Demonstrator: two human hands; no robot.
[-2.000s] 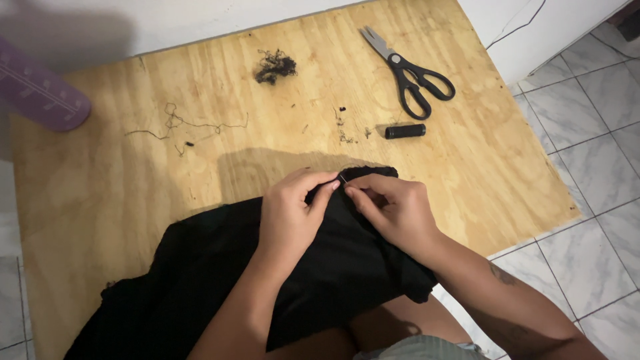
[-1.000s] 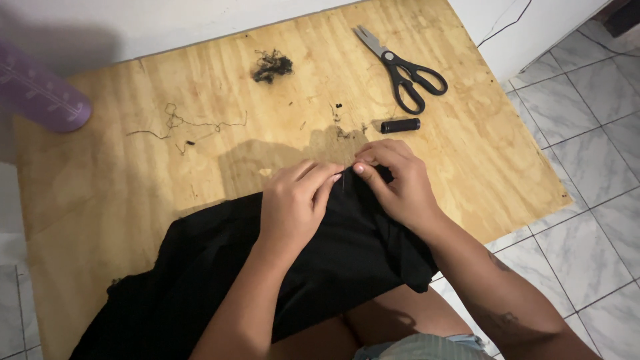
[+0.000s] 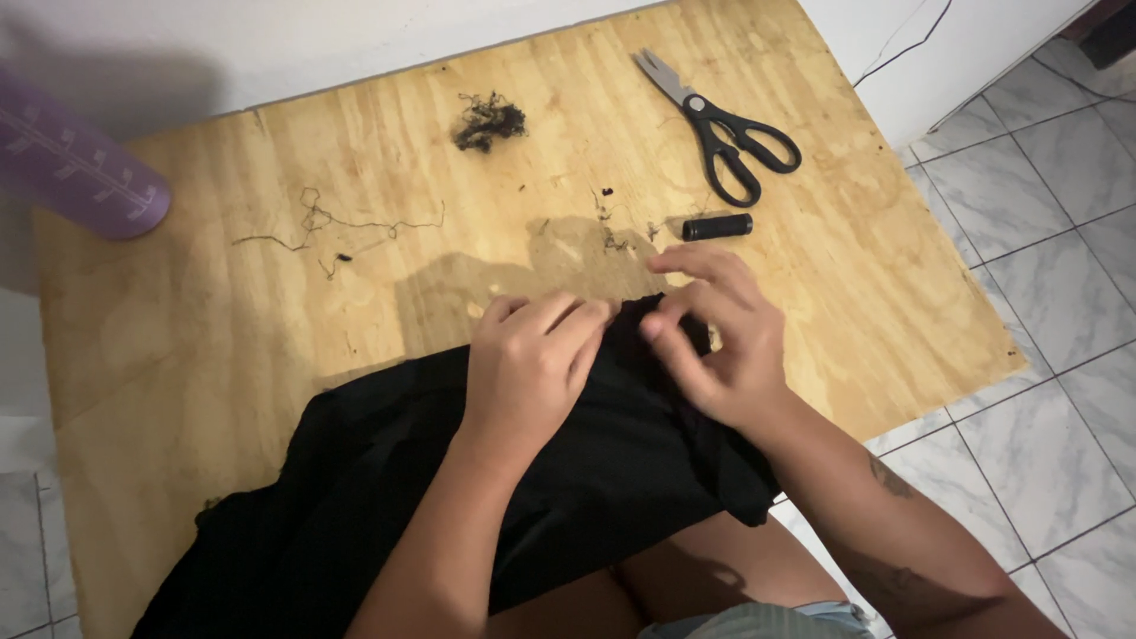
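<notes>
A black cloth point(image 3: 382, 461) lies over the front of the plywood table and across the person's lap. My left hand point(image 3: 537, 355) pinches its upper edge between thumb and fingers. Just to the right, my right hand point(image 3: 723, 328) is raised at the same edge, with thumb and forefinger close together and the other fingers spread. Whether a needle or thread is between those fingertips cannot be told. Beyond the right hand, a black thread spool point(image 3: 717, 227) lies on its side. Black-handled scissors point(image 3: 723, 124) rest behind it, their blades pointing to the back left.
On the plywood table point(image 3: 887, 293) lie a tangled clump of black thread point(image 3: 490, 122), a long loose thread point(image 3: 355, 222) and small thread scraps point(image 3: 614, 238). A purple bottle point(image 3: 98, 177) stands at the left edge. A white wall runs behind; floor tiles show at the right.
My right hand has opened its fingers and come away from the left fingertips, which it was close against in the earlier frames. The left hand still holds the cloth edge.
</notes>
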